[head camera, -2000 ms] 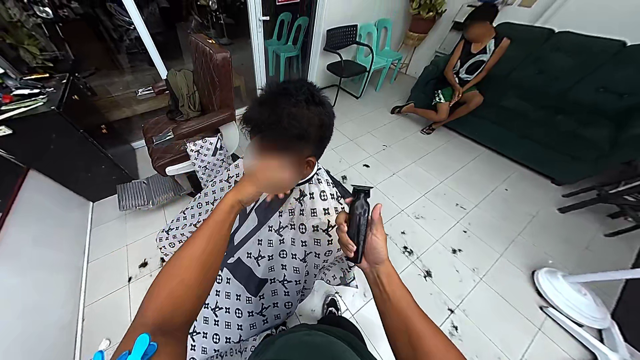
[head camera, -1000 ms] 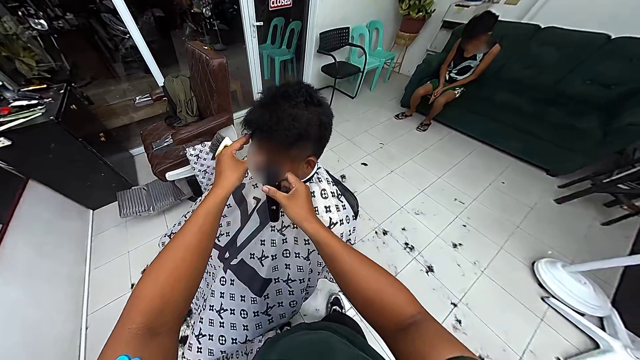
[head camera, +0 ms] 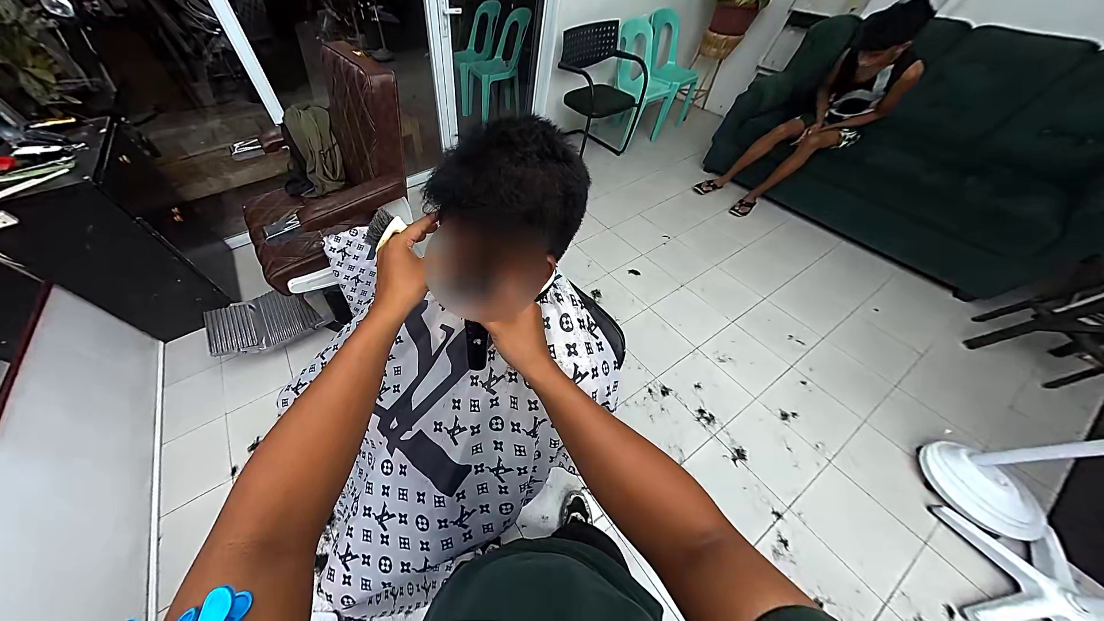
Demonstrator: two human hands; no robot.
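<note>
A seated person with short black hair (head camera: 517, 177) wears a white patterned barber's cape (head camera: 500, 431). My left hand (head camera: 405, 272) holds a brush (head camera: 384, 226) with grey bristles and a pale handle, and its fingers reach to the side of the person's head. Close to the lower part of the face, my right hand (head camera: 516, 336) grips a black hair trimmer (head camera: 477, 345). Only the trimmer's lower body shows; its blade end is hidden by the blur and my fingers.
Behind the person stands a brown leather barber chair (head camera: 362, 121) with a green backpack (head camera: 312, 151). Another person (head camera: 862, 95) sits on a dark green sofa (head camera: 992, 155). Cut hair lies on the tiled floor (head camera: 733, 371). A white fan base (head camera: 983, 492) stands at right.
Two seconds ago my right hand held the trimmer out beside the person; it has since moved left to the face. My left hand has moved from the face to the side of the head.
</note>
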